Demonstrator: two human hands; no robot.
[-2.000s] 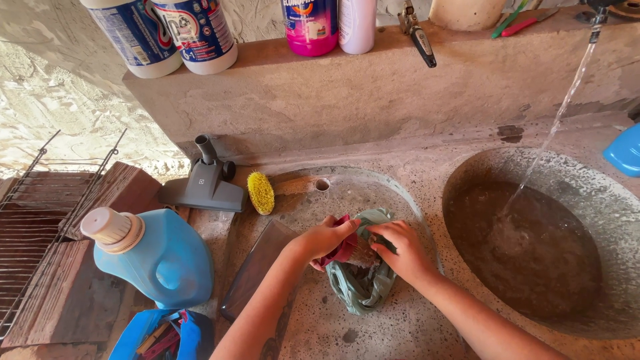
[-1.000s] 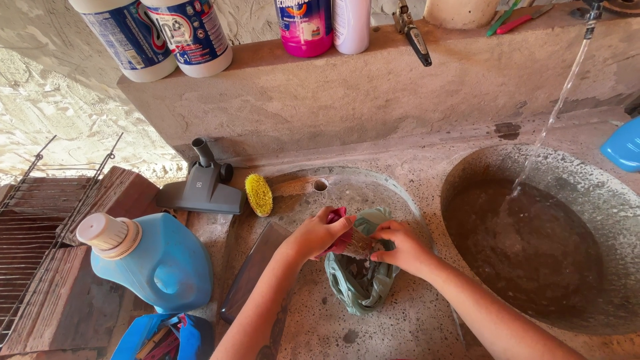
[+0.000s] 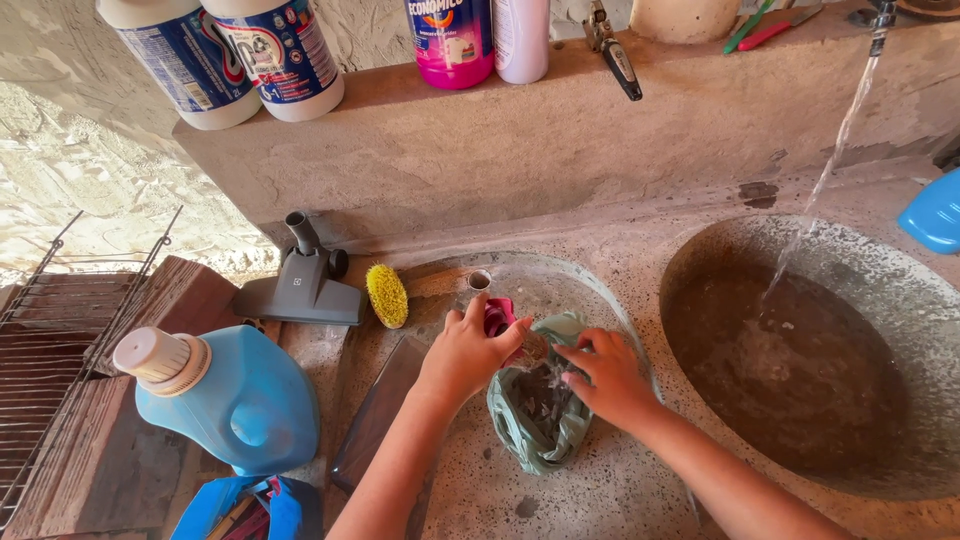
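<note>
My left hand (image 3: 466, 351) holds a dark pink piece (image 3: 498, 315), with a greyish mass of dust or bristles (image 3: 531, 351) at its right end; its exact kind is unclear. Beneath is a pale green plastic bag (image 3: 517, 431), its mouth spread on the speckled stone counter, with grey, fluffy debris (image 3: 541, 394) inside. My right hand (image 3: 609, 373) is over the bag's right edge, fingers apart and fingertips near the debris. I cannot tell whether they pinch a little of it.
Water runs from a tap (image 3: 883, 19) into a round stone basin (image 3: 930, 315) of murky water. To the left are a yellow brush (image 3: 388, 296), a grey vacuum floor head (image 3: 304, 289), a blue jug (image 3: 232, 397) and a dark translucent container (image 3: 382, 412). Bottles (image 3: 281, 64) line the ledge.
My right hand has shifted slightly away from the pink piece, and its fingers have spread. More of the bag's mouth and the debris in it shows. My left hand keeps hold of the pink piece.
</note>
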